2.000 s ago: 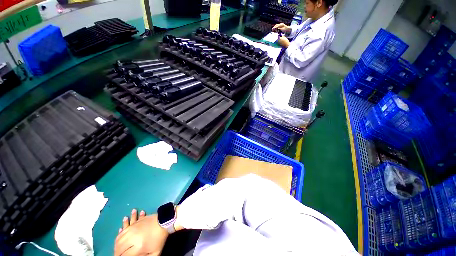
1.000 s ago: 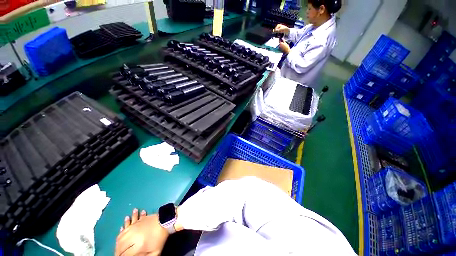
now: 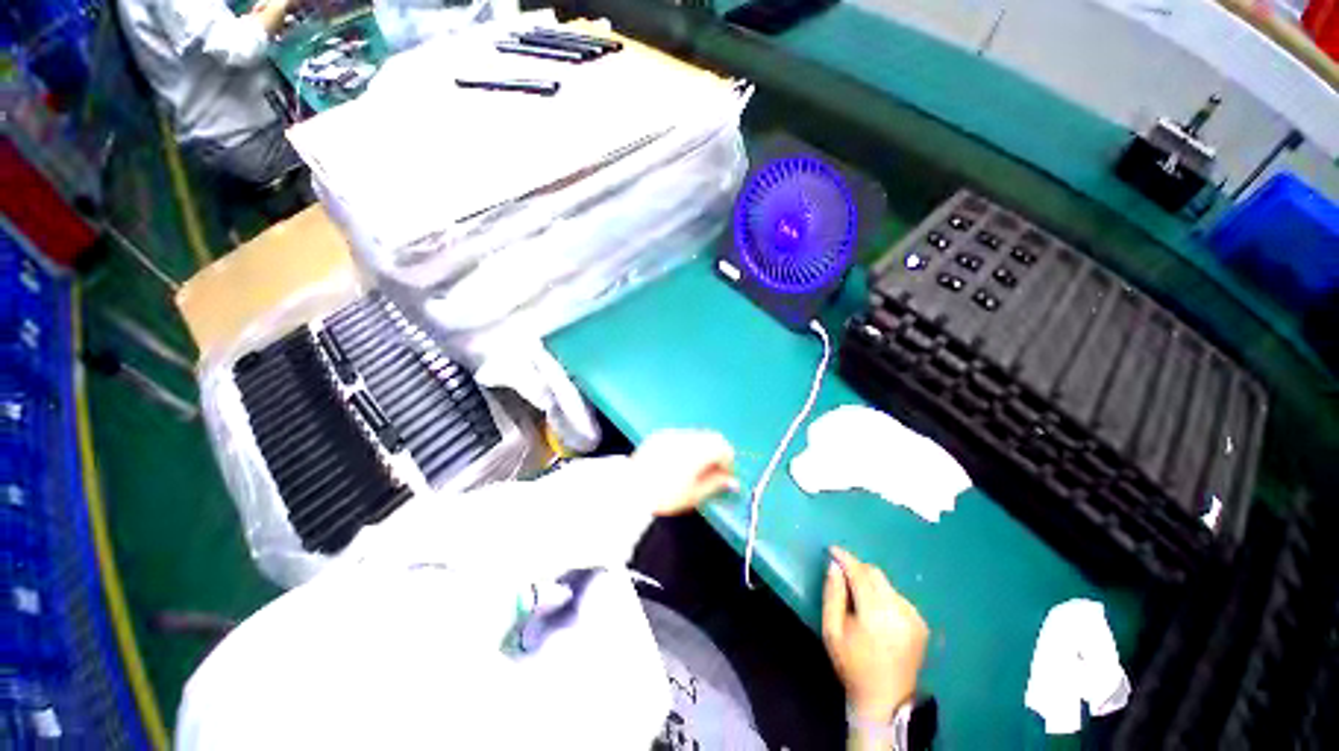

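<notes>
My left hand [image 3: 687, 471] is over the bench's front edge, fingers bent and blurred; nothing shows in it. My right hand [image 3: 877, 628], with a watch at the wrist, is at the edge further right, fingers loosely bent and apart, with nothing visible in it. A crumpled white cloth [image 3: 881, 461] lies on the green mat beyond my hands. A smaller white cloth [image 3: 1076, 663] lies to the right. Stacked black trays [image 3: 1087, 367] stand behind the cloths, with several small black pieces [image 3: 969, 264] at their left end. An open carton [image 3: 242, 294] at left holds rows of black tubes [image 3: 316, 440].
A desk fan [image 3: 796, 223] stands at the bench's back, its white cable [image 3: 793, 426] crossing the mat between my hands. A large plastic-wrapped stack [image 3: 485, 162] is at left, with several black tubes [image 3: 558, 46] on top. Another worker [image 3: 213, 74] is at the far left.
The view has swung left, bringing the fan, wrapped stack, carton and my left hand into view. The two cloths now appear to the right. The tubes on the right-hand trays are out of view.
</notes>
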